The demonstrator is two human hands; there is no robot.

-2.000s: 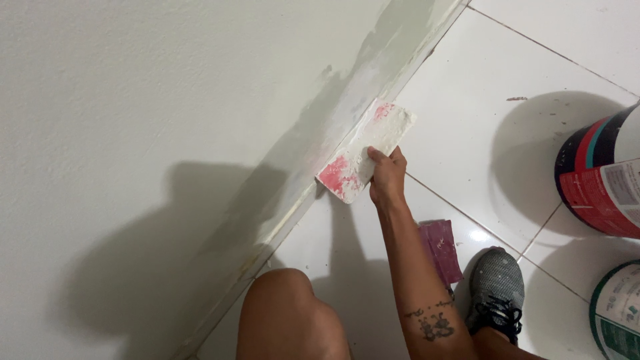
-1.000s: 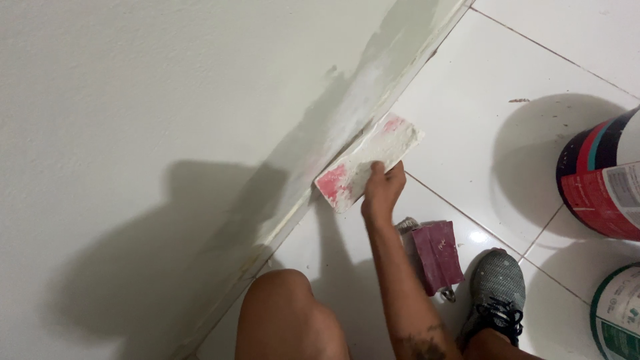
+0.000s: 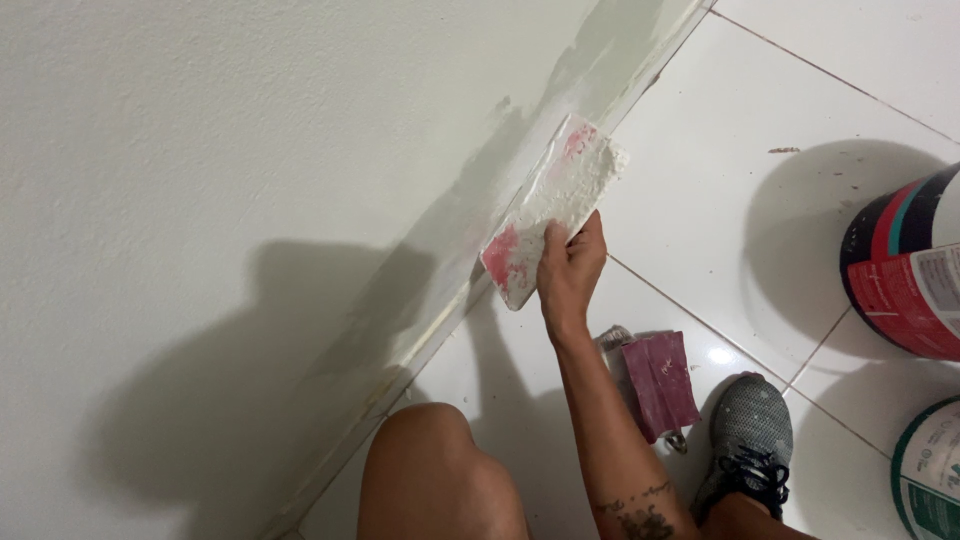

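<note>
My right hand grips a flat rectangular float, its thumb on the face and its other fingers curled at the edge. White filler coats the float, with red patches showing at both ends. One long edge lies along the base of the white wall, where a greyish, damp-looking band runs above the baseboard. Whether the float presses on the wall cannot be told. Beside my forearm, a folded maroon sheet of sandpaper lies over a brush, whose bristles stick out. My left hand is out of view.
A black, red and white bucket stands on the white floor tiles at right, with a green and white bucket below it. My knee is near the wall, and my grey shoe is beside the sandpaper. Small debris dots the tiles.
The float has shifted slightly up along the wall base since one second ago and is more steeply angled. My forearm has moved left since two seconds ago, uncovering more sandpaper and the brush bristles.
</note>
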